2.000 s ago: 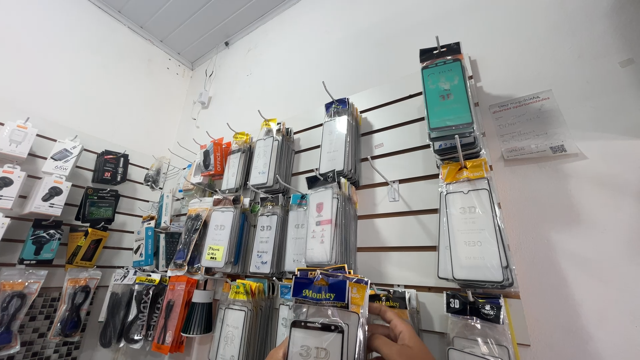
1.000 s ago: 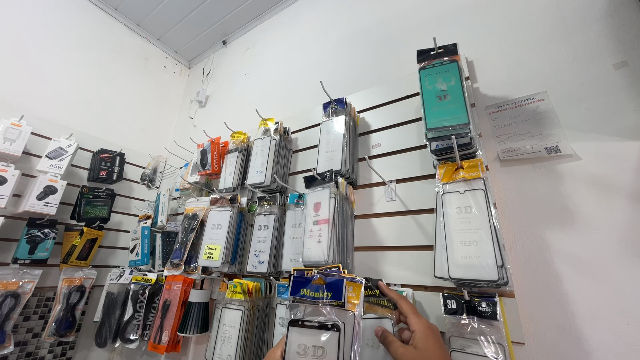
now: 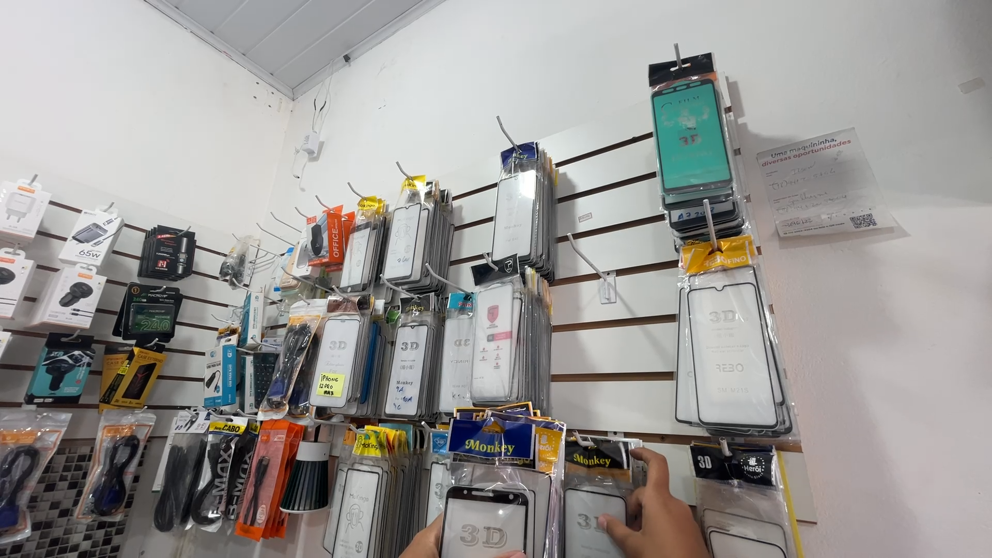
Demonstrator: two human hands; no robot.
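At the bottom centre, my left hand is shut on a stack of packaged phone screen protectors with blue and yellow header cards; the stack hides most of the hand. To its right, my right hand touches a black-headed screen protector pack at a wall hook. One finger is raised by the header's corner, and the thumb lies on the clear front of the pack.
Hooks on the slatwall panel hold more packs, including a yellow-headed bundle and a black-headed pack at right. A bare metal hook juts out above. Cables and charger boxes hang at left.
My right hand has come away from behind the held stack to the black-headed pack at its right, more of which now shows. The left hand still holds the stack.
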